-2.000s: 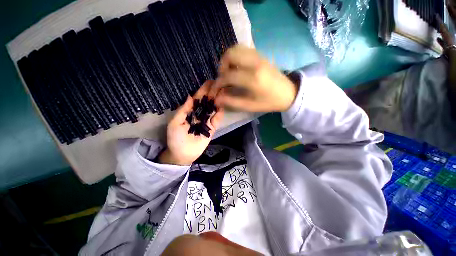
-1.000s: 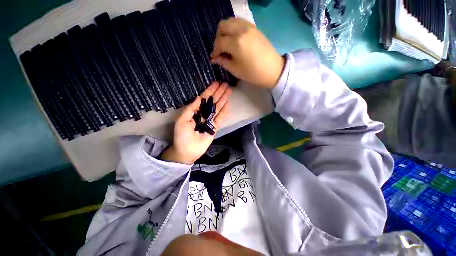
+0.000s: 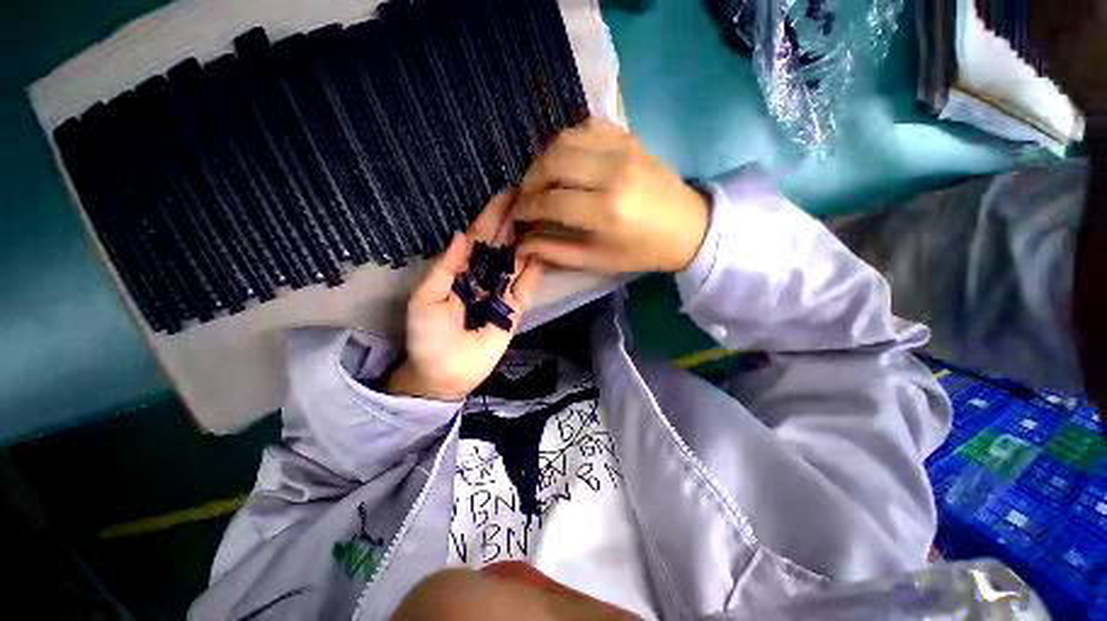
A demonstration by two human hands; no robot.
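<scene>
Long glossy black strips (image 3: 291, 158) lie side by side on a whitish lining sheet (image 3: 231, 376). My left hand (image 3: 449, 334) is palm up below the strips, holding a loose cluster of small black fittings (image 3: 489, 289). My right hand (image 3: 607, 200) is over the fingertips of my left hand, its fingers bent at the cluster's upper edge. Its fingertips are partly hidden, so I cannot tell whether they hold a fitting. The right hand also covers the near ends of the rightmost strips.
A crinkled clear plastic bag (image 3: 801, 79) with dark bits lies on the teal-green bench (image 3: 680, 85). Another lined stack (image 3: 1002, 91) with dark strips is at the upper right. A person's grey sleeve (image 3: 971, 261) is at the right. Blue crates (image 3: 1020, 461) are at the lower right.
My right hand has moved down from the rightmost strips to the cluster in my left palm. My left hand has shifted slightly and its fingers are more curled. A dark blurred shape now covers the right edge.
</scene>
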